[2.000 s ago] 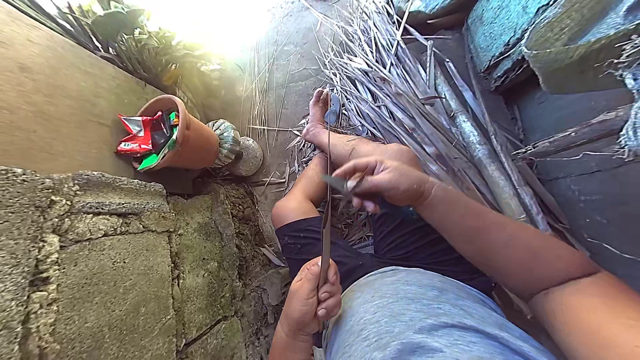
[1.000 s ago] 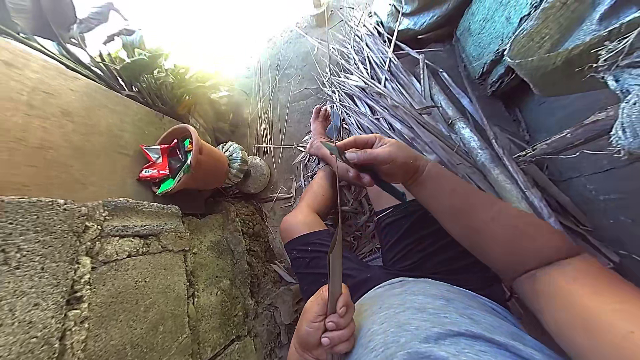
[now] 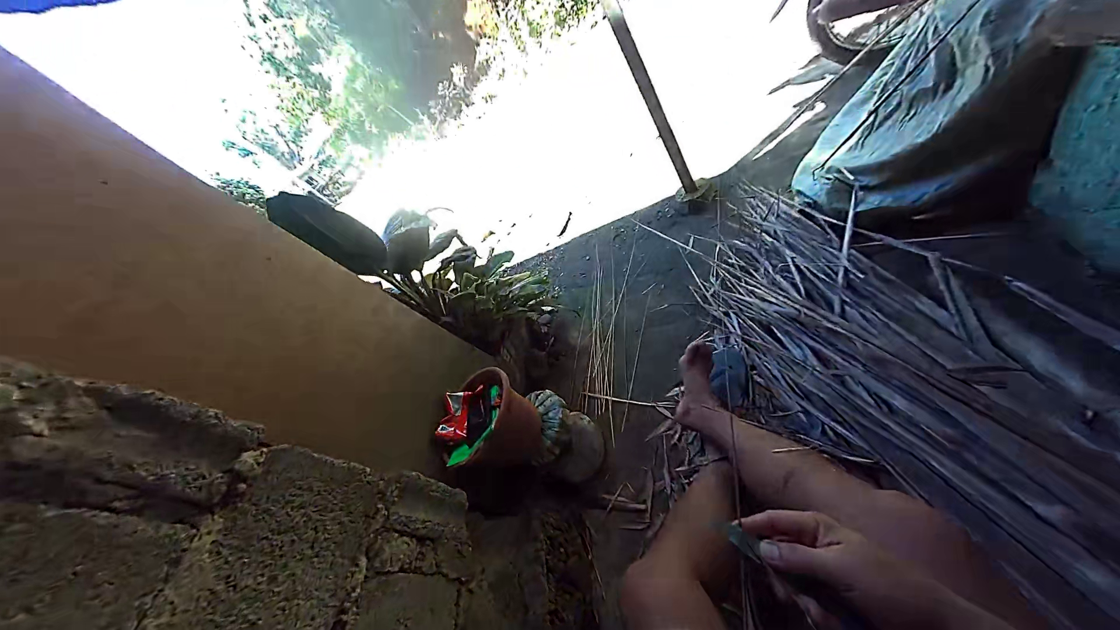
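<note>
My right hand [image 3: 822, 556] is low in the view, over my bent legs, its thumb and fingers closed on a small dark blade-like piece [image 3: 744, 540]. That piece lies against a thin strip of dry leaf or stalk [image 3: 735, 464], which runs up past my bare foot [image 3: 697, 385]. The lower end of the strip passes out at the bottom edge. My left hand is outside the frame. Right of my foot a heap of long dry leaf strips [image 3: 814, 324] covers the ground.
A terracotta pot [image 3: 516, 429] with red and green wrappers stands by the tan wall [image 3: 201, 324]. A rough block wall [image 3: 262, 534] fills the lower left. Several thin sticks [image 3: 604, 341] lie on the ground. A pole [image 3: 652, 96] and a large sack [image 3: 927, 114] are farther off.
The view has tilted up and left, showing more of the bright yard. My left hand, earlier closed on the strip's lower end, has left the frame. My right hand still holds the dark piece.
</note>
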